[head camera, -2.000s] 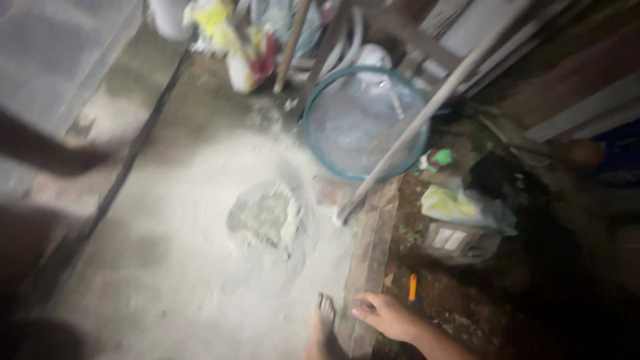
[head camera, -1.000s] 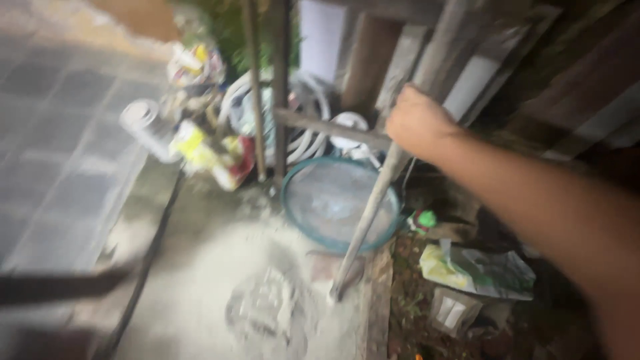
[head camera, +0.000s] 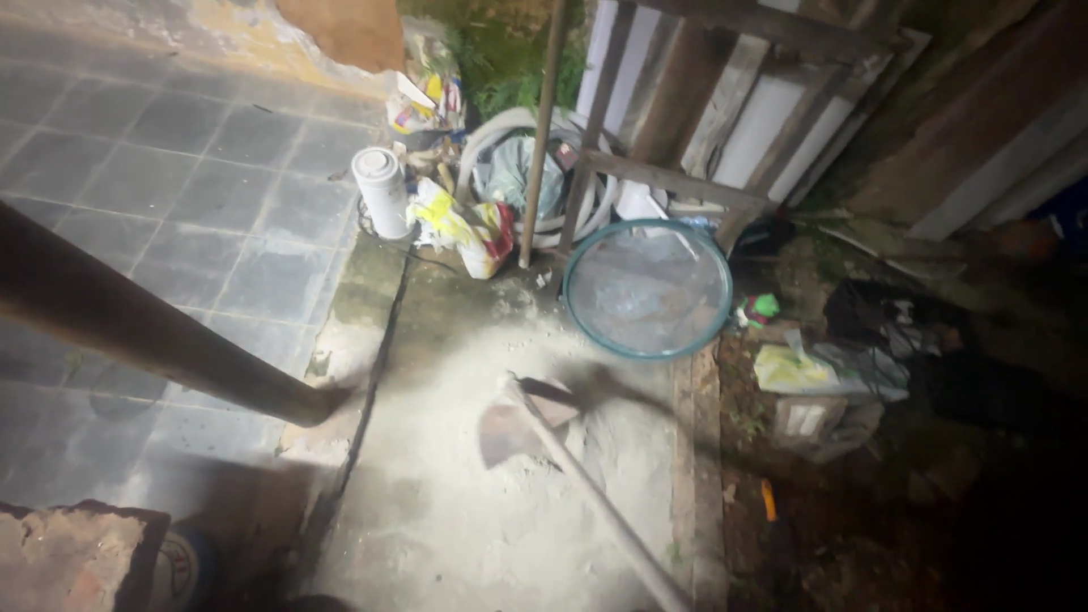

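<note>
A hoe with a long pale handle reaches up from the lower right edge of the head view. Its broad metal blade lies over grey-white powdery material spread on the concrete strip. Neither of my hands is in view, and the lower end of the handle is cut off by the frame edge. Just above and to the right of the blade, a round sieve with a teal rim rests on the ground near the timber frame.
A dark post crosses the left side. A white cylinder, crumpled bags, an upright pole and a coiled hose stand at the back. Wooden frames lean behind the sieve. A rough block sits lower left.
The hoe's head has moved from beside the sieve onto the powder. One second ago a hand gripped the leaning handle; that hand has left the view.
</note>
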